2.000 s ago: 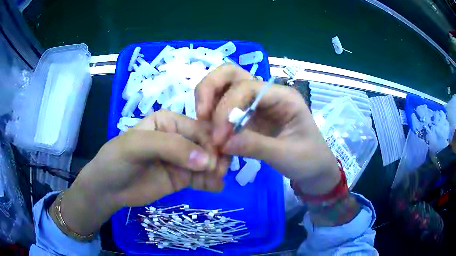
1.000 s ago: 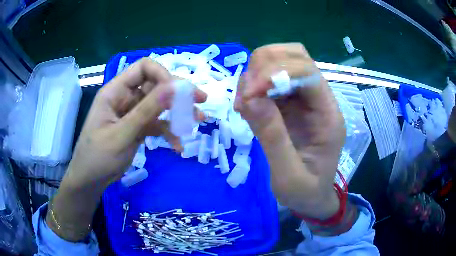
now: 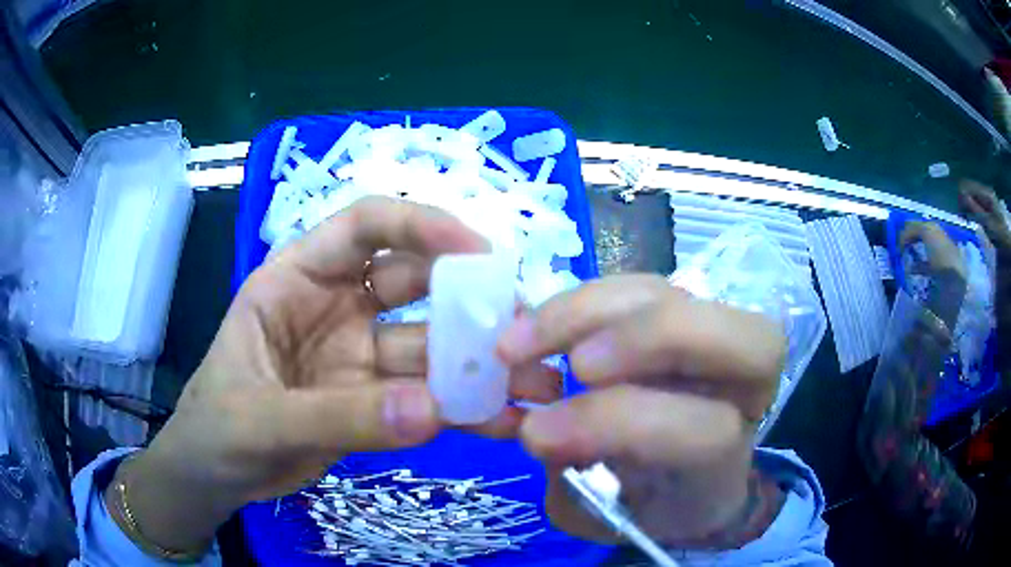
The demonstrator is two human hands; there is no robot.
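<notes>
My left hand (image 3: 322, 343) holds a white oblong plastic piece (image 3: 470, 338) upright over the blue tray (image 3: 427, 452), its face with a small hole towards me. My right hand (image 3: 654, 404) touches the piece's right side with its fingertips. A metal pin (image 3: 634, 529) with a small white collar (image 3: 599, 484) sticks out below my right fingers, clear of the piece. White pieces (image 3: 416, 155) are heaped in the tray's far part. Loose pins (image 3: 416, 515) lie in its near part.
A clear plastic box (image 3: 124, 244) is at left. The green belt (image 3: 443, 66) carries a small white part (image 3: 828, 134). Ribbed strips (image 3: 848, 290) and a clear bag (image 3: 754, 277) lie right. Another person's hand (image 3: 937, 264) is over a second blue tray (image 3: 962, 408).
My hands have come together at the white piece, and the right hand has moved down with the pin. The other person's hand has reached into the far-right tray.
</notes>
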